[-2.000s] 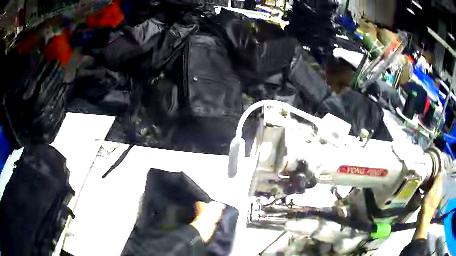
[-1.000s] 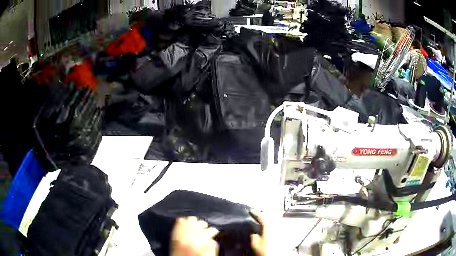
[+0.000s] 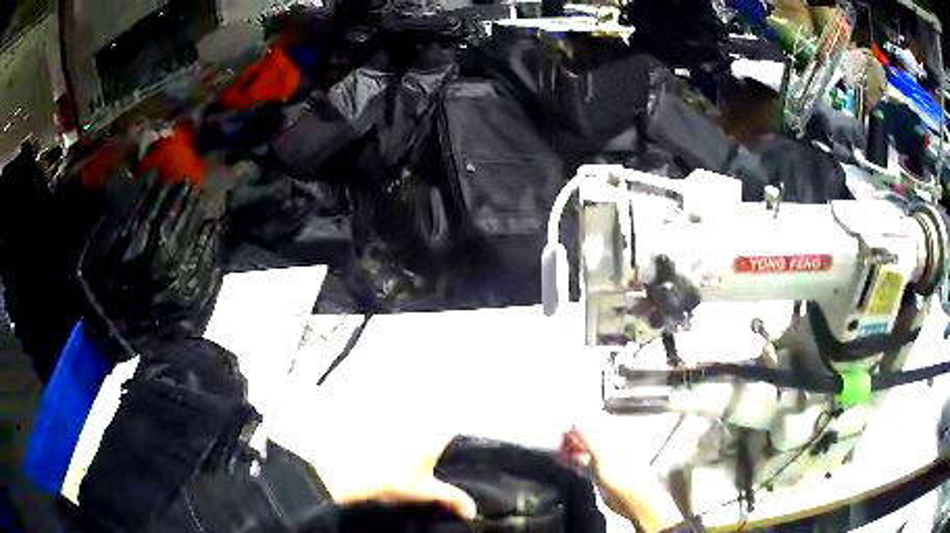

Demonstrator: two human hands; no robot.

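A black bag piece [image 3: 510, 481] is at the bottom centre, cut off by the picture's lower edge. My left hand [image 3: 417, 491] lies on its left side, thumb over the fabric; the hand is partly cut off and blurred. My right hand [image 3: 615, 481] is at its right edge, fingertips up near the fabric; whether it grips is unclear. The white sewing machine [image 3: 729, 260] with a red "YONG FENG" plate stands to the right. A black strip [image 3: 729, 372] runs across its arm past a green clip [image 3: 854, 385]. No fabric shows under the needle.
A black bag [image 3: 188, 437] lies at the left of the white tabletop [image 3: 458, 359], beside a blue crate [image 3: 65, 416]. Black bags [image 3: 500, 156] are heaped behind the table. The machine lamp [image 3: 555, 276] hangs left of the machine head.
The black piece moved from left of centre towards the right and lower edge and now looks folded or turned. My right hand came from the handwheel to the piece, and both hands moved lower.
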